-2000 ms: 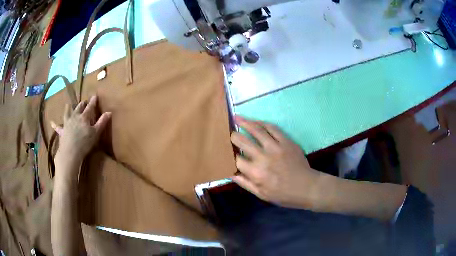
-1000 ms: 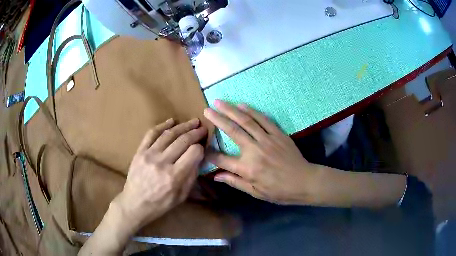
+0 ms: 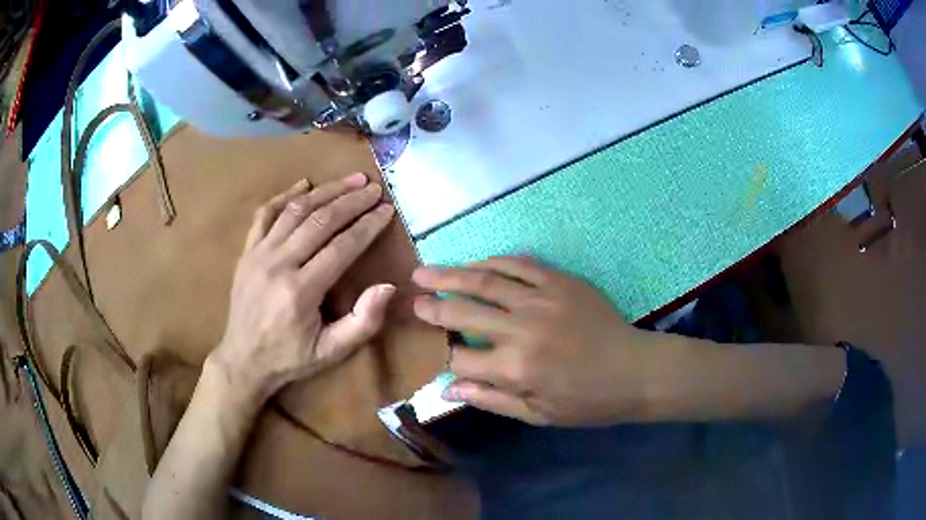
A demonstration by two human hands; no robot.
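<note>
A brown bag body panel (image 3: 193, 193) lies left of the machine bed, its right edge running up to the presser foot area. My left hand (image 3: 305, 274) lies flat on the panel, fingers together toward the machine and thumb spread. My right hand (image 3: 528, 340) is at the panel's right edge, fingertips at the edge near a white-backed corner (image 3: 437, 398); whether it grips the edge is unclear. The white sewing machine head (image 3: 193, 71) is at the top, with a small white roller (image 3: 387, 112) beside the foot. The needle is not clearly visible.
Thin brown strap handles (image 3: 76, 152) lie at the left, with a dark zipper (image 3: 51, 437) on brown material. The white machine bed (image 3: 569, 91) and pale green table (image 3: 650, 203) with a red edge are at the right. A brown box-like piece (image 3: 853, 305) is at lower right.
My left hand has moved from the left side of the panel to near its right edge, then up toward the machine. My right hand remains at the edge. The panel's lower corner looks more exposed.
</note>
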